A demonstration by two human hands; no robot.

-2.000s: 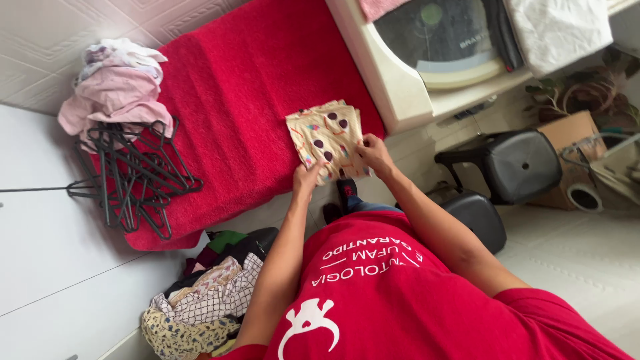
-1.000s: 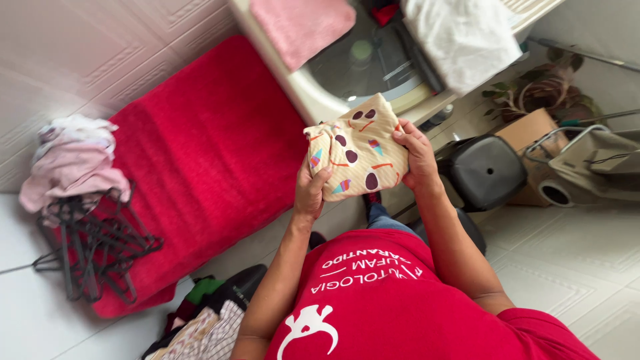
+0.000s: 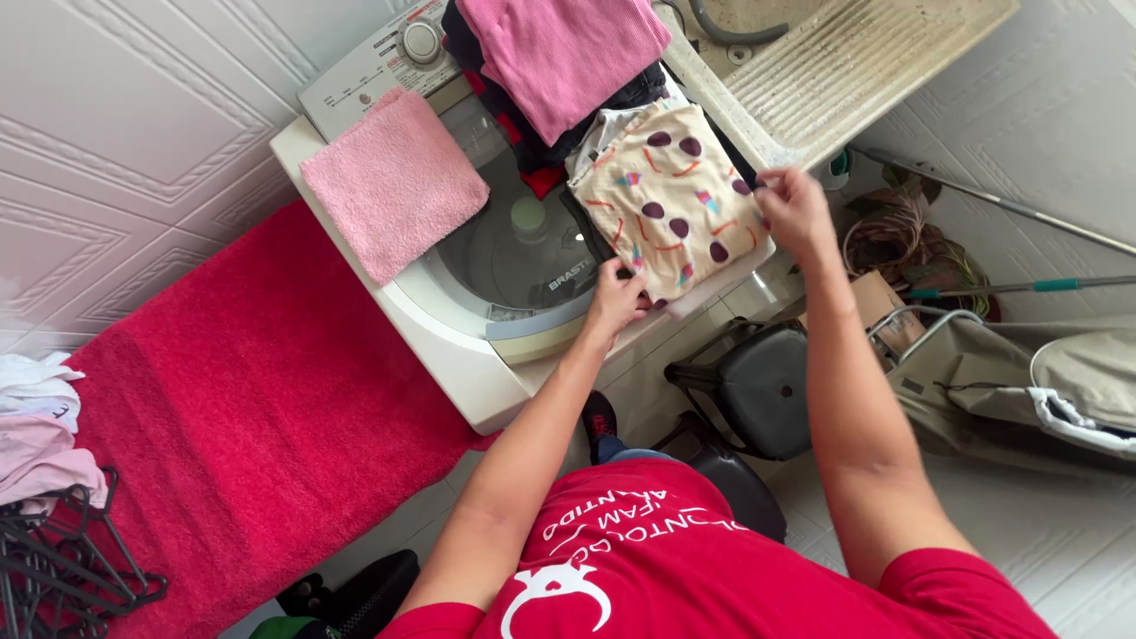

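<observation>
A folded cream garment printed with sunglasses and ice-cream cones (image 3: pixel 670 195) lies on white cloth on the right side of the washing machine lid (image 3: pixel 506 240). My left hand (image 3: pixel 619 297) is at its near left corner, thumb and fingers bent around the edge. At the right corner is my right hand (image 3: pixel 794 213), fingertips bunched close to the fabric; whether they still pinch it is unclear. Behind the garment, a folded pink ribbed cloth (image 3: pixel 568 53) tops a stack of dark clothes (image 3: pixel 497 115). A folded pink terry towel (image 3: pixel 395 182) lies on the lid's left side.
Left of the machine, a red towel (image 3: pixel 266 399) covers a flat surface, with black hangers (image 3: pixel 71 559) and pale crumpled clothes (image 3: pixel 44 444) at its far left. A ribbed washboard sink (image 3: pixel 861 62) adjoins the machine on the right. Black stools (image 3: pixel 763 386) stand below, near a beige bag (image 3: pixel 976 382).
The cream garment, held in both hands over the floor earlier, now lies folded on the washing machine, and both hands have moved there with it. The view has swung toward the machine.
</observation>
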